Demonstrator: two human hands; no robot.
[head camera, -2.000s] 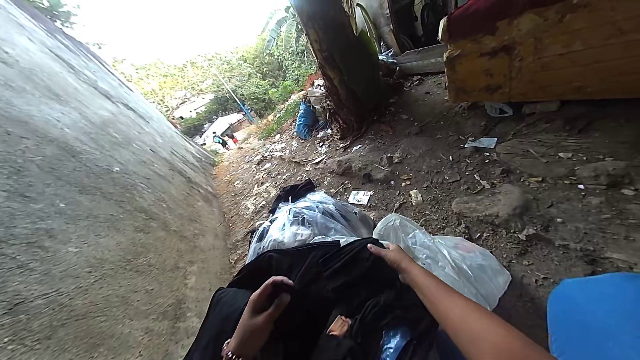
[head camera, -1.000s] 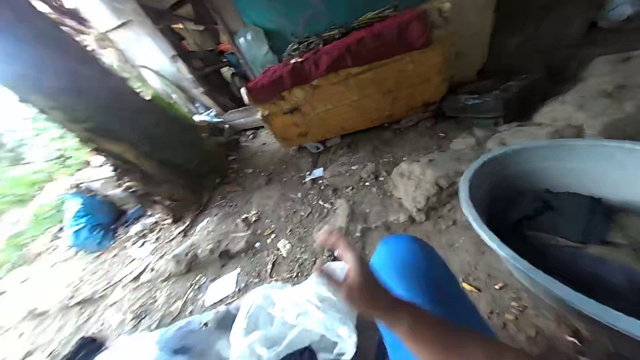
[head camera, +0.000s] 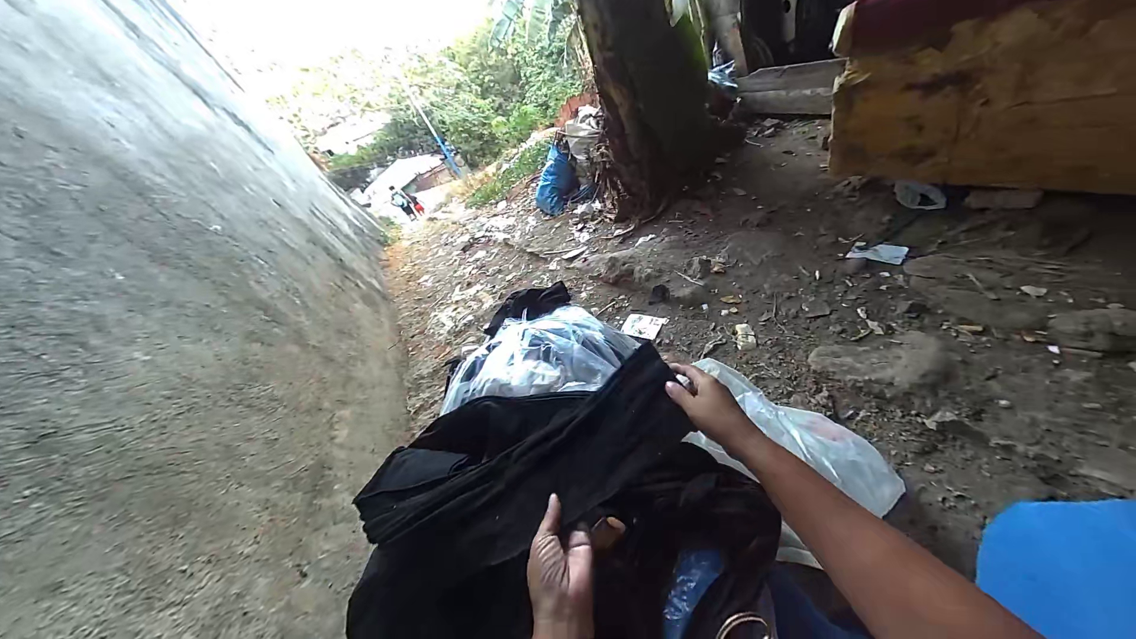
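Observation:
A folded black cloth (head camera: 568, 453), perhaps a garment, lies slantwise over an open black bag (head camera: 444, 568). My right hand (head camera: 708, 404) pinches its upper right end between thumb and fingers. Below the cloth's lower edge my left hand (head camera: 564, 568) is palm up with the thumb raised; whether its fingers grip the fabric I cannot tell. Inside the bag, a blue plastic item (head camera: 692, 581) and a small brown thing (head camera: 607, 532) show. Behind the bag stands a filled clear plastic bag (head camera: 550, 351) with dark cloth at its top. A whitish plastic bag (head camera: 821, 444) lies under my right forearm.
A rough concrete wall (head camera: 195, 337) rises close on the left. Littered, stony ground slopes away past a tree trunk (head camera: 648, 106) and a blue bag (head camera: 556, 180). A worn yellowish block (head camera: 985, 98) is at upper right, blue fabric (head camera: 1056, 564) at lower right. People (head camera: 406, 203) are far off.
The view swung right and has come back. The folded black cloth now lies across the bag, with my right hand at its end; one second ago that hand was over the whitish plastic bag.

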